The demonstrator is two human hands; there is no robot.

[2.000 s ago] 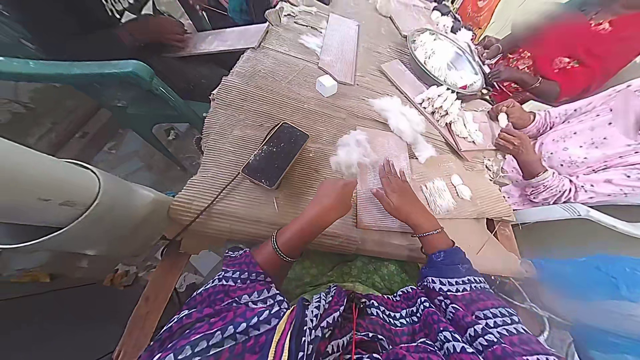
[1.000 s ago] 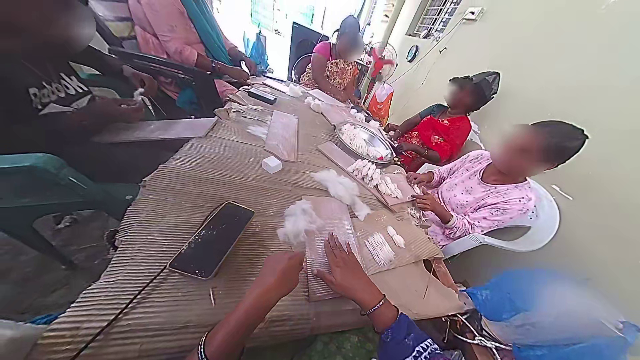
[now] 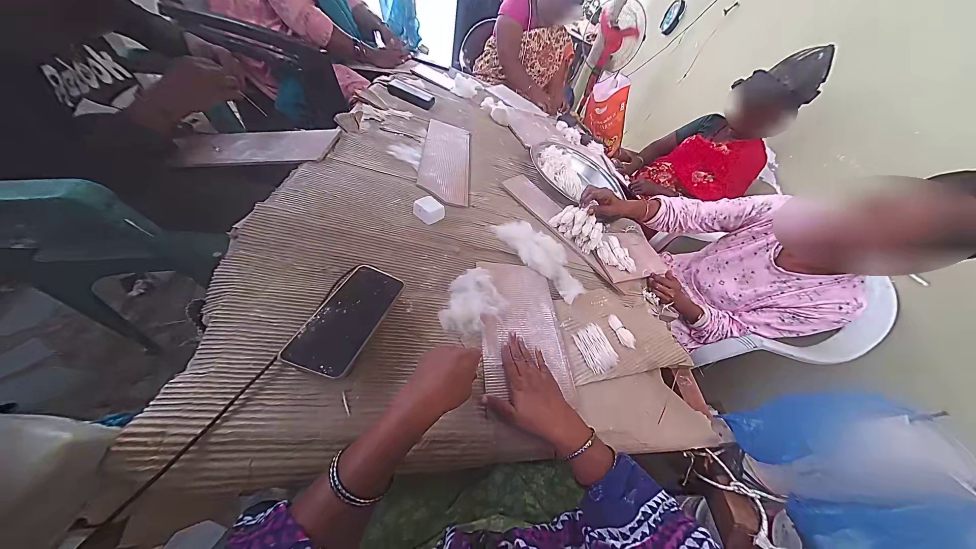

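Observation:
A ribbed, pale board (image 3: 526, 313) lies in front of me on the corrugated cardboard. My right hand (image 3: 530, 389) rests flat on its near part, fingers spread. Beside the board's left edge is my left hand (image 3: 450, 374), fingers curled at the near side of a cotton tuft (image 3: 471, 301); whether it pinches some fibre is too small to tell. A longer piece of cotton wool (image 3: 537, 255) lies past the board's upper right edge. Thin white cotton wicks (image 3: 595, 349) are laid side by side on a cardboard piece to the right, near two thicker cotton pieces (image 3: 621, 332).
A smartphone (image 3: 341, 322) with a cable lies left of my hands. Farther off are a small white box (image 3: 428, 210), another ribbed board (image 3: 444, 162) and a steel plate (image 3: 583, 171) of cotton. A person in pink handles wick bundles (image 3: 583, 229) at the right; other people sit around the table.
The view has tilted over these frames. The person in pink now has one hand at the wick bundles near the steel plate. My right hand stays on the board, my left beside it.

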